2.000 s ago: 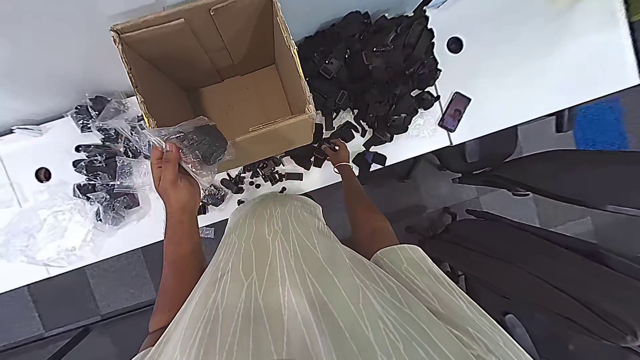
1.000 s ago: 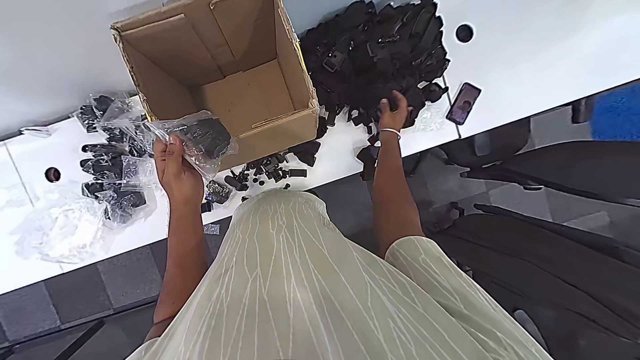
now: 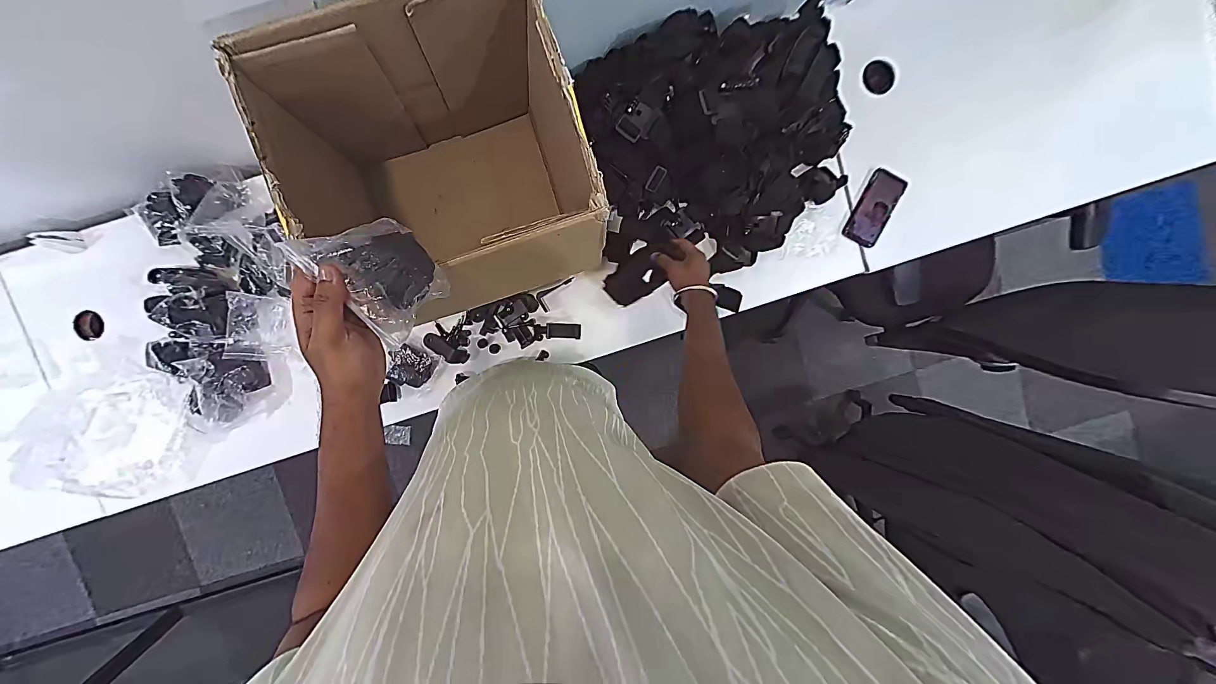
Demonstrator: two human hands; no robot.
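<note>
My left hand (image 3: 337, 332) grips the edge of a clear plastic bag (image 3: 389, 275) with black items inside, in front of the open cardboard box (image 3: 532, 252). My right hand (image 3: 686, 266) holds a black strap-like item (image 3: 632, 277) at the near edge of a big heap of black straps and buckled pieces (image 3: 722, 123). Small black parts (image 3: 513, 318) lie scattered between the box and my body. Left of the box are several black items in clear bags (image 3: 204, 313).
Crumpled clear plastic (image 3: 114, 427) lies on the white table (image 3: 1026, 85) at the far left. A phone (image 3: 875, 207) rests right of the heap, below a round black cable hole (image 3: 878, 76). Dark chairs (image 3: 1064, 332) stand at the right, beside a blue patch (image 3: 1154, 233).
My right hand, open over the heap one second ago, has come down to its near edge and taken hold of a black item. My left hand still holds the bag by the box.
</note>
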